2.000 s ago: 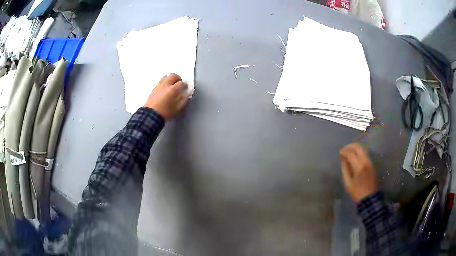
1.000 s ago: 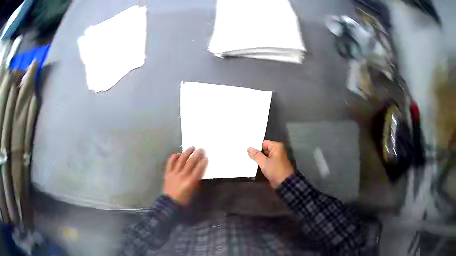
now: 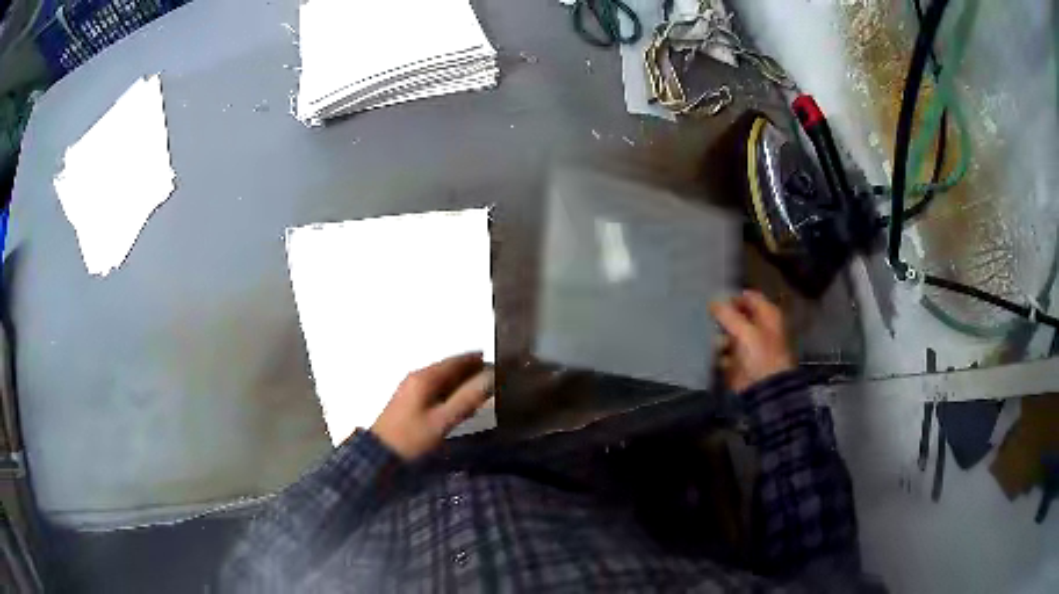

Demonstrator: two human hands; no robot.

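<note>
A white pocket piece [image 3: 395, 308] lies flat on the grey table in front of me. My left hand [image 3: 436, 406] rests on its lower right part with the fingers slightly spread. My right hand [image 3: 753, 337] grips the right edge of the flat grey pressing template [image 3: 639, 284]. The template has a pale tape strip in its middle and is slightly blurred, just right of the piece and not over it. The right thumb shows at its edge; some fingers are hidden.
A stack of cut pieces [image 3: 389, 52] stands at the far middle and a smaller white pile [image 3: 120, 180] at far left. The steam iron [image 3: 790, 192] sits at right, with a green hose [image 3: 955, 151] and black cord. Dark scissors [image 3: 604, 20] and tangled cords [image 3: 685, 70] lie beyond.
The view has swung right. My right hand has let go of the white piece and taken hold of the grey template, moving it towards the piece. My left hand has shifted to the piece's lower right.
</note>
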